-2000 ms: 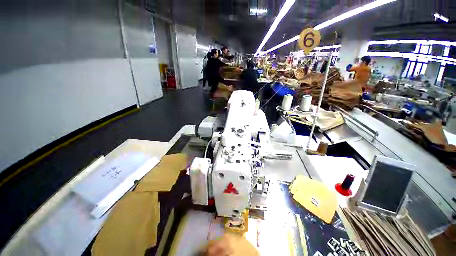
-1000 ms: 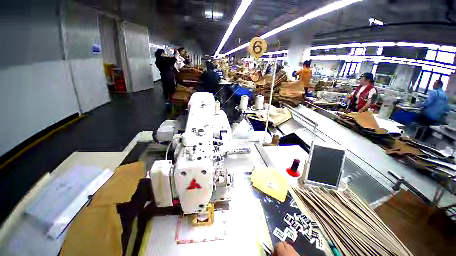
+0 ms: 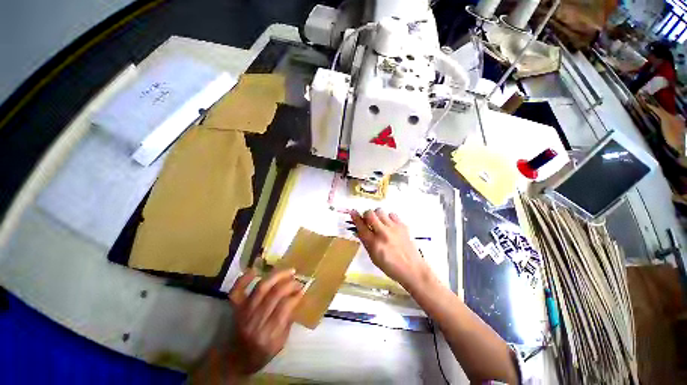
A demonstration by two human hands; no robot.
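Observation:
Two tan cut pieces (image 3: 329, 280) lie overlapped at the front of the white sewing template (image 3: 310, 197). My left hand (image 3: 267, 310) is at their left edge, fingers bent over it, and seems to grip them; its thumb is hidden. My right hand (image 3: 388, 244) is over the template, just in front of the brass-coloured clamp (image 3: 369, 187), fingers pinched with small dark tips showing, perhaps thread snips. The clamp sits under the white machine head (image 3: 388, 120). Black-and-white labels (image 3: 515, 250) lie scattered on the dark plate at right.
Larger tan pieces (image 3: 192, 203) and a white packet (image 3: 162, 98) lie at left. Right of the head are yellowish pieces (image 3: 486, 174), a red-based spool (image 3: 537, 163) and a control panel (image 3: 603, 174). A strip bundle (image 3: 587, 286) fans out at right, beside a teal stick (image 3: 552, 309).
The view has tilted down and turned. My right hand has moved from beside the labels to the template. My left hand and two tan pieces now show in front, absent one second ago.

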